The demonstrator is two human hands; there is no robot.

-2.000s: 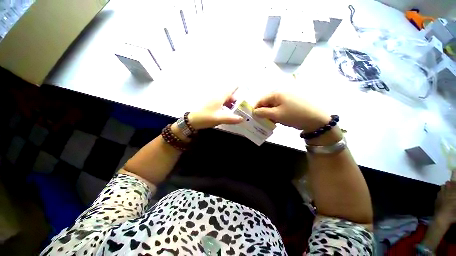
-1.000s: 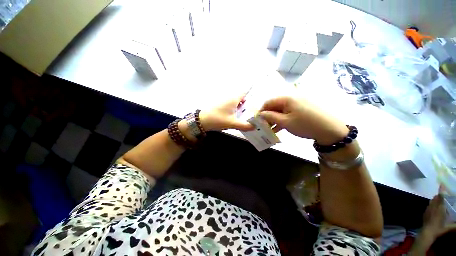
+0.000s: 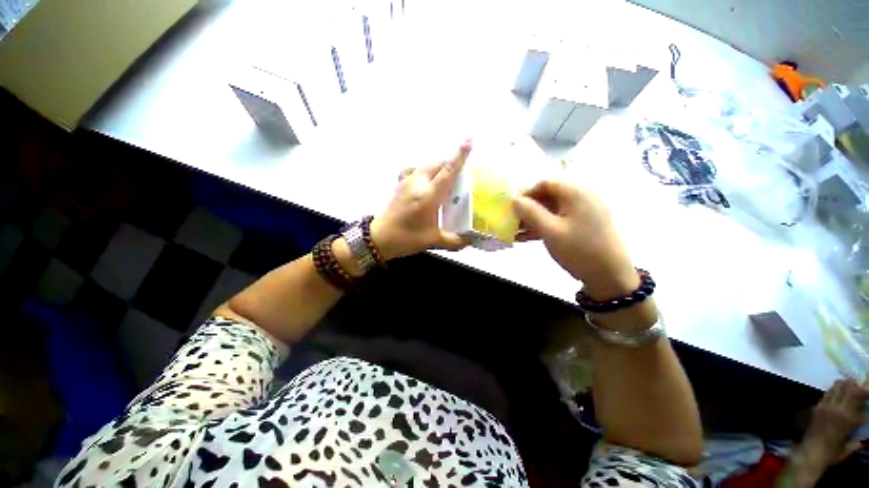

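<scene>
My left hand (image 3: 419, 212) holds a small white retail box (image 3: 458, 202) upright above the table's front edge, thumb below and fingers behind it. A yellow sticker sheet (image 3: 495, 204) lies against the box on its right side. My right hand (image 3: 555, 221) pinches the right edge of the yellow sheet between thumb and fingertips. The box's far side is hidden, and glare washes out its upper part.
White boxes (image 3: 273, 103) stand in a row at the back left, and more (image 3: 567, 107) stand back centre. A brown carton (image 3: 90, 59) is at left. Black cables (image 3: 675, 152), clear plastic (image 3: 757, 167) and an orange object (image 3: 794, 80) are at right. Another person's hand (image 3: 831, 426) shows lower right.
The white piece with print has turned in my left hand, and a white box side now shows. The yellow sheet, mostly hidden before, is now in full view. My left fingers have spread upward.
</scene>
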